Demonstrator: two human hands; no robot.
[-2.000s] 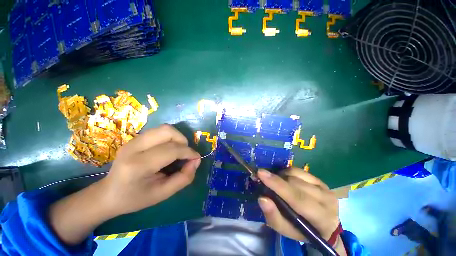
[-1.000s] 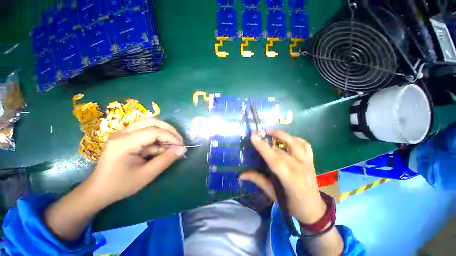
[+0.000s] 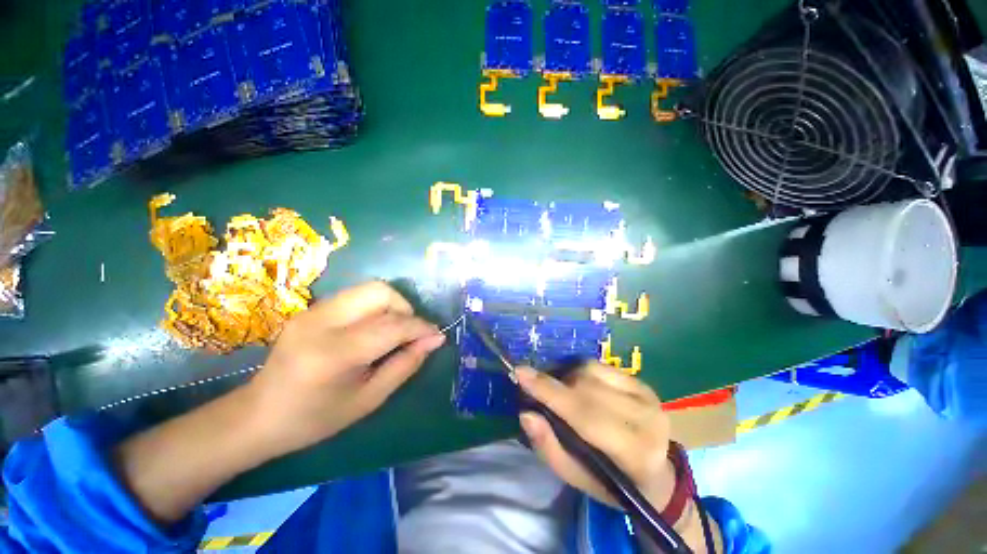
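The blue PCB panel (image 3: 536, 292) lies in front of me, partly washed out by glare. Orange flex cables stick out at its upper left edge and along its right edge. My left hand (image 3: 352, 352) pinches the thin solder wire (image 3: 184, 381), its end reaching the panel's left edge. My right hand (image 3: 601, 427) holds the black soldering iron (image 3: 590, 454) like a pen. The iron's tip is at the panel's left edge, close to the wire end. Whether they touch cannot be told. The pile of loose flex cables (image 3: 244, 276) lies left of the panel.
A stack of blue PCB panels (image 3: 206, 76) is at upper left, a finished panel (image 3: 568, 41) at top centre. The fume fan (image 3: 801, 130) and white tub (image 3: 882, 265) are at right. A clear plastic bag (image 3: 16, 216) is at the left edge. A person's blue sleeve (image 3: 936, 352) shows at right.
The iron's tip has moved from the panel's upper middle to its left edge, lower down. The solder wire end has moved right to the same edge. The view has shifted slightly.
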